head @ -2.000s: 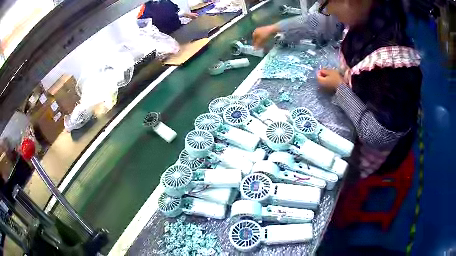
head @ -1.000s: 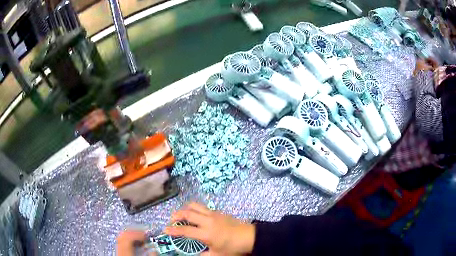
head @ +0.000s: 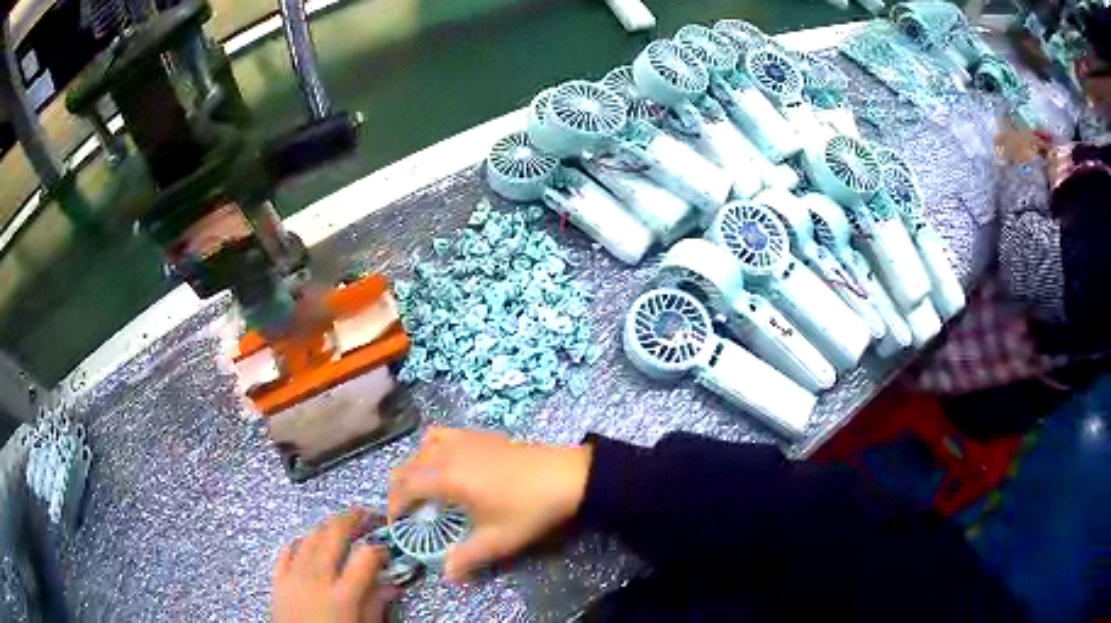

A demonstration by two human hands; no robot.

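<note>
A part-assembled fan unit (head: 429,533) with a round spoked mint head is low in the view, on or just above the bubble wrap. My right hand (head: 493,493) is bare and grips the fan head from above, thumb on the near side. My left hand (head: 331,572) is at the left end of the same unit, fingers curled on it; its lower part is cut off by the frame edge. The fan handle is mostly hidden by my left hand.
The press (head: 201,158) with its orange fixture (head: 329,353) stands beyond my hands. Small mint fittings (head: 493,316) lie heaped beside it. Many fan units (head: 758,237) are piled to the right. Handle shells (head: 59,469) stand at far left. A co-worker's arm (head: 1036,231) is at right.
The view has swung from the conveyor and pile down to the bench. Both hands, unseen two seconds ago, are on the fan unit. My left hand has closed in on it since one second ago.
</note>
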